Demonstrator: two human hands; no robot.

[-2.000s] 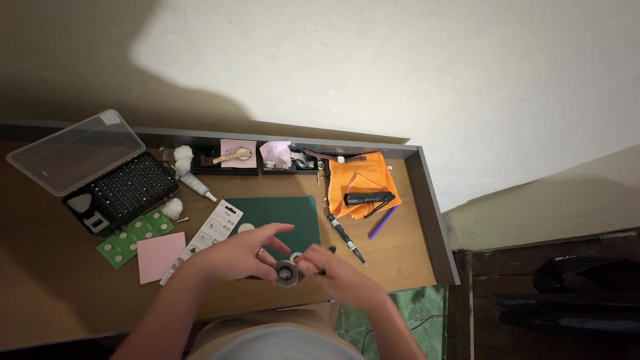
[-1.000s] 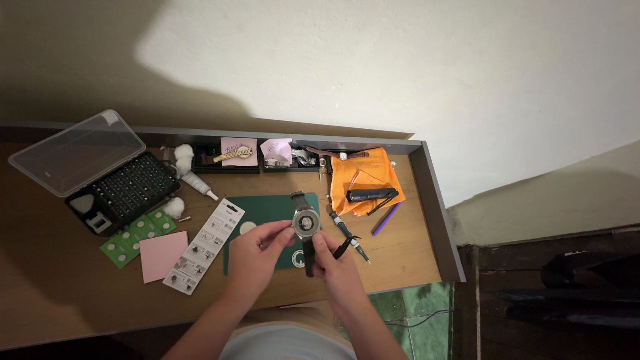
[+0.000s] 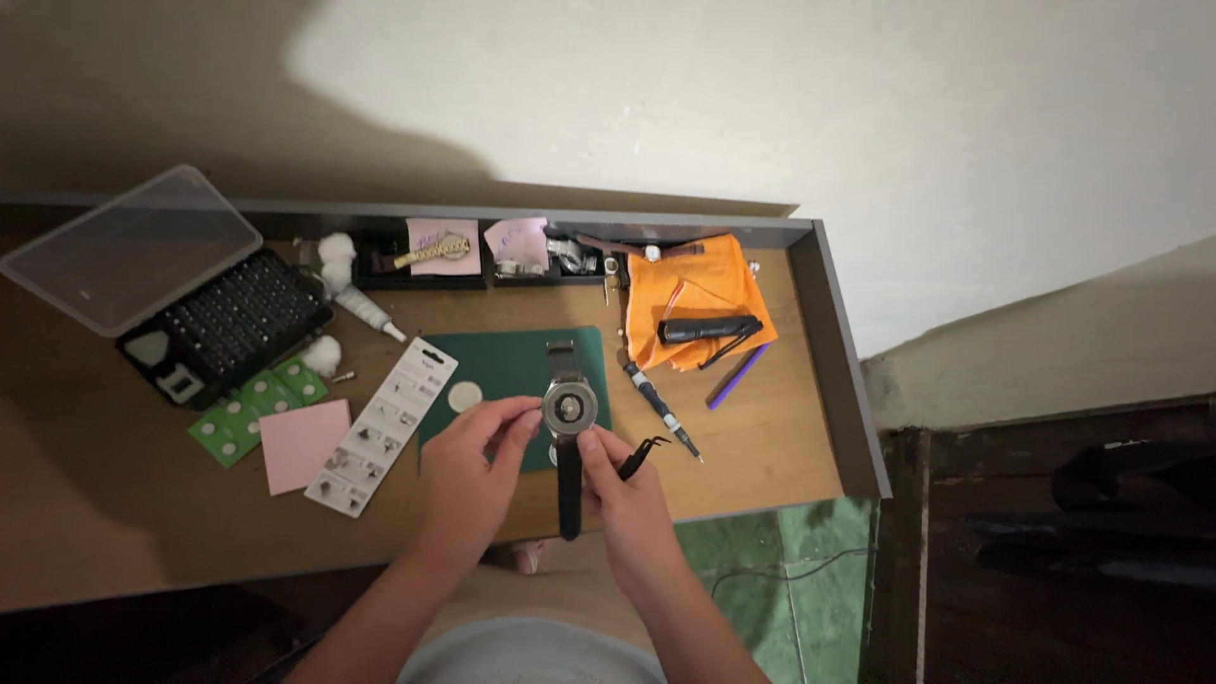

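Observation:
Over a green mat [image 3: 513, 356], a wristwatch [image 3: 570, 408] with a dark strap hangs between my hands, its strap ends pointing up and down. My left hand [image 3: 484, 456] pinches the left edge of the round case with thumb and finger. My right hand [image 3: 622, 484] holds the lower edge of the case near the strap and also keeps black bent-tip tweezers [image 3: 641, 458] in its fingers, tips pointing to the upper right. A round pale disc [image 3: 465, 396] lies on the mat, left of the watch. Another small pale piece is partly hidden behind the watch.
Left are a bit set [image 3: 237, 328] with a clear lid, a glue-like tube [image 3: 366, 312], cotton, green button-cell packs [image 3: 233, 427], pink notes [image 3: 304, 446] and a printed card [image 3: 380, 427]. Right are a precision screwdriver [image 3: 662, 408], orange cloth [image 3: 655, 290], flashlight [image 3: 708, 330] and purple stick [image 3: 736, 380]. Watches fill rear trays.
Two seconds ago my hands were together over a small round object at the mat's lower edge. The watch now shows upright between them, and the tweezers show in my right hand.

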